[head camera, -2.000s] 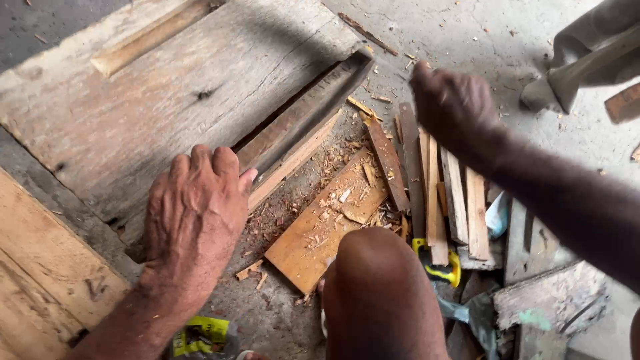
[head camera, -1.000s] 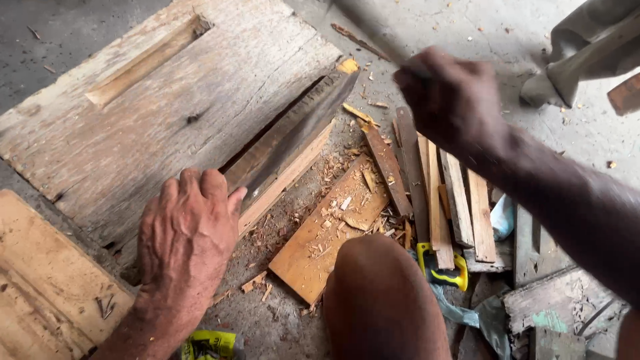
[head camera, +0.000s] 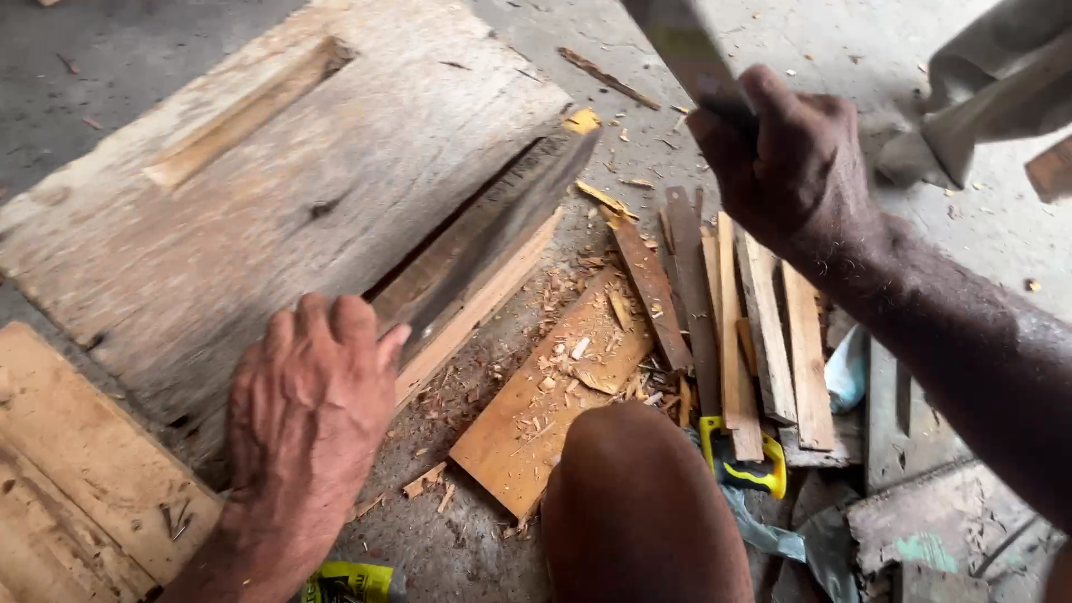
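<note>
My left hand (head camera: 314, 410) grips the near end of a dark, weathered wooden strip (head camera: 494, 222), which lies along the edge of a thick, worn wooden board (head camera: 276, 209). Yellow, freshly exposed wood shows at the strip's far tip. My right hand (head camera: 791, 159) is raised at the upper right, closed around the handle of a broad flat blade (head camera: 678, 50), a machete or similar tool, whose far end leaves the top of the view. A long recess (head camera: 251, 117) is cut in the board's far part. Pale cut wood shows below the dark strip.
A brown plank (head camera: 519, 435) strewn with chips lies before my knee. Right of it are narrow wooden strips (head camera: 766, 327) and a handsaw with a yellow and black handle (head camera: 745, 461). Grey cloth (head camera: 988, 92) is at upper right, a pale panel (head camera: 75, 452) at lower left.
My right hand, blurred in the earlier frames, now shows the blade raised above it. My left hand has stayed on the strip. Yellow wood shows at the strip's tip, unseen two seconds ago.
</note>
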